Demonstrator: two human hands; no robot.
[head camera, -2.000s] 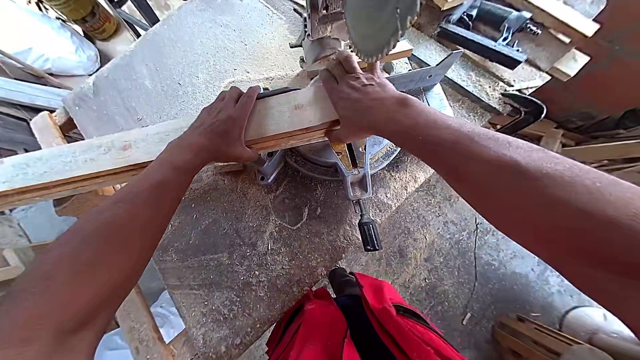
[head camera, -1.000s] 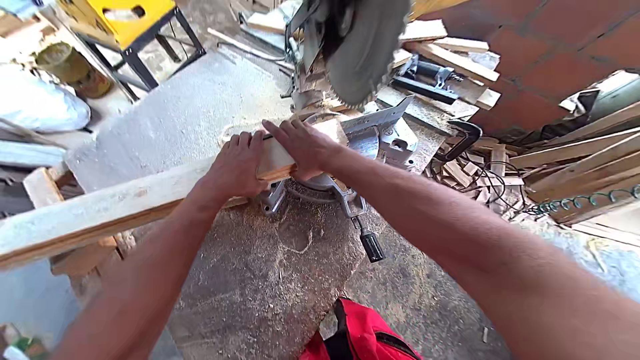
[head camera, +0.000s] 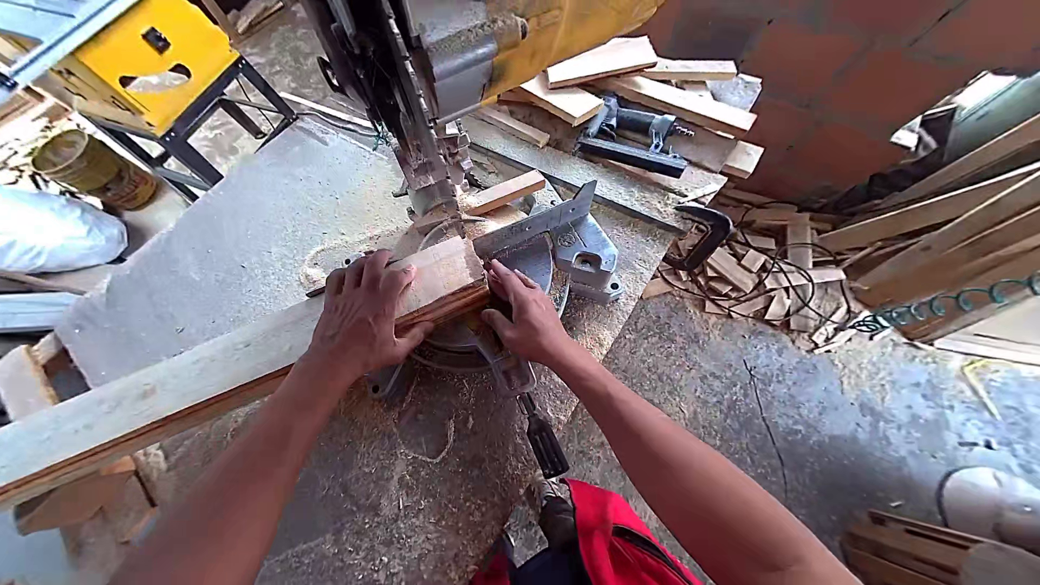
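Stacked long wooden boards (head camera: 219, 357) run from the left edge onto the bed of a miter saw (head camera: 528, 260). My left hand (head camera: 366, 313) grips the boards close to their cut end, fingers over the top and thumb at the near side. At that end my right hand (head camera: 524, 313) has its fingertips against the end faces; whether it grips them I cannot tell. Just behind the boards, a small wooden offcut (head camera: 508, 192) lies by the metal fence (head camera: 536, 227). The saw's yellow-and-grey head stands above, its blade seen nearly edge-on.
A nail gun (head camera: 638, 130) lies among short boards (head camera: 609, 61) at the back. A black C-clamp (head camera: 707, 236) sits on the bench's right edge, beside scrap wood (head camera: 756, 268) and cables on the floor. A yellow table saw (head camera: 154, 61) and a bucket (head camera: 93, 171) stand at the back left.
My right hand has moved from the top of the boards to their end. The boards' end, beneath my hands before, now shows. The view has shifted to the right.
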